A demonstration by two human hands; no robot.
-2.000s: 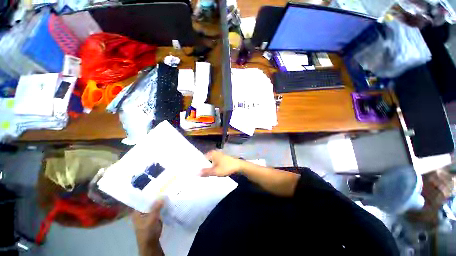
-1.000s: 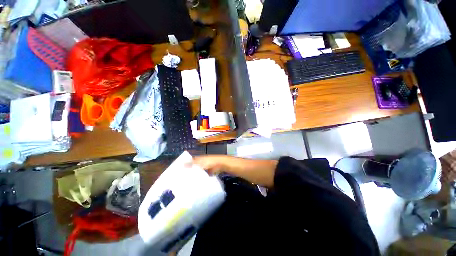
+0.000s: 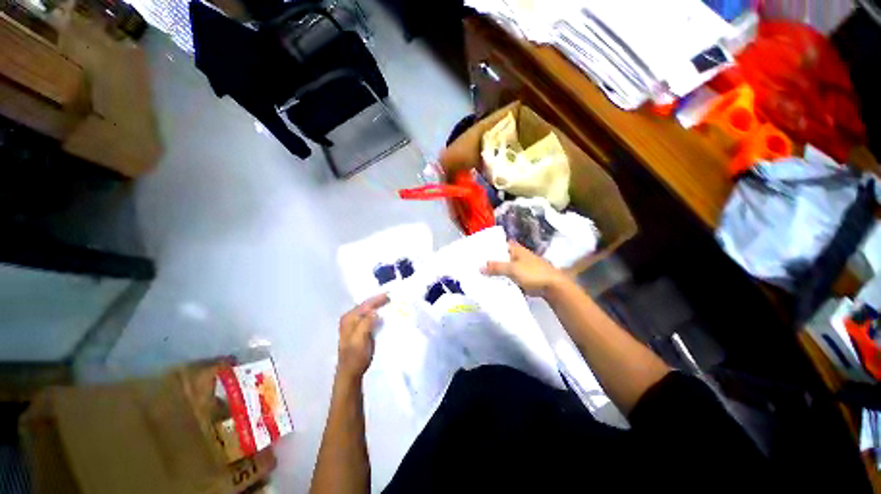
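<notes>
White printed sheets (image 3: 493,307) with small dark garment pictures and a yellow highlighted band are held low in front of my body. They show as two overlapping parts, one fanned out to the left with its own dark picture. My left hand (image 3: 359,338) grips the left part at its lower left edge. My right hand (image 3: 526,269) grips the upper right edge of the other part, thumb on top. How many sheets there are I cannot tell.
An open cardboard box (image 3: 604,207) with bags stands beyond my right hand, beside a wooden desk (image 3: 676,174) bearing papers, an orange-red bag and a grey plastic bag (image 3: 792,217). A black chair (image 3: 338,82) stands ahead. Cardboard boxes (image 3: 126,434) lie at lower left.
The view has swung left from the desks with the monitor to the aisle floor. The sheets, one bundle before, are now spread into two parts, and my left hand shows clearly.
</notes>
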